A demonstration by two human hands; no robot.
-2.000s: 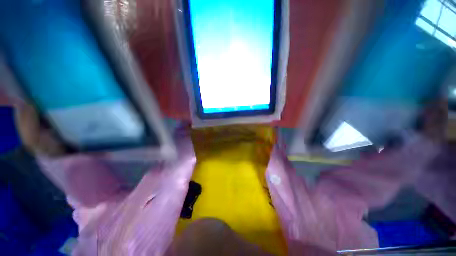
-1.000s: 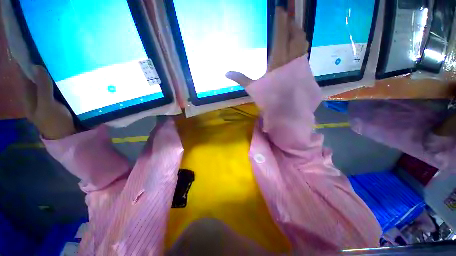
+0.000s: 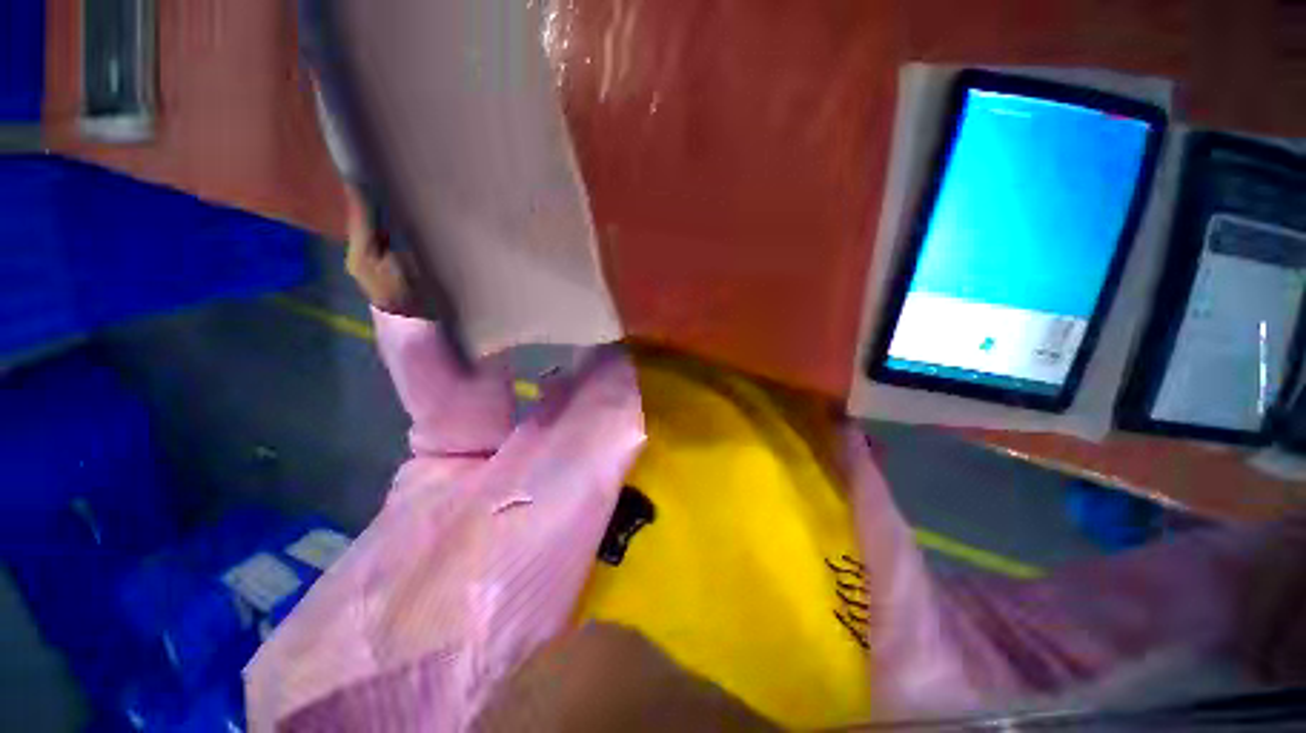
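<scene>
My left hand (image 3: pixel 375 272) is at the left outer edge of a tilted, blurred tablet and grips it. The tablet (image 3: pixel 375 165) shows mainly as a long dark edge. A pale foam sheet (image 3: pixel 494 186) spreads to its right, and the tablet's screen does not show. My right hand is not in view. A second tablet (image 3: pixel 1020 236) lies on a white foam sheet (image 3: pixel 891 287) at the right of the bench, its screen lit blue and white. Another tablet (image 3: pixel 1217 315) beside it has a grey-white window on a dark screen and is cut off by the right edge.
The bench (image 3: pixel 731 186) has a shiny orange-red cover. A small grey framed object (image 3: pixel 118 65) lies at its far left. Blue bins (image 3: pixel 129 258) stand left, with blue plastic and white labels (image 3: pixel 265 580) below. A blurred pink sleeve (image 3: pixel 1103 609) crosses the lower right; its owner is unclear.
The view has swung left. The left-hand tablet, which lay flat and lit, is now tilted in my left hand. My right hand, which was over the middle tablet, has left the picture.
</scene>
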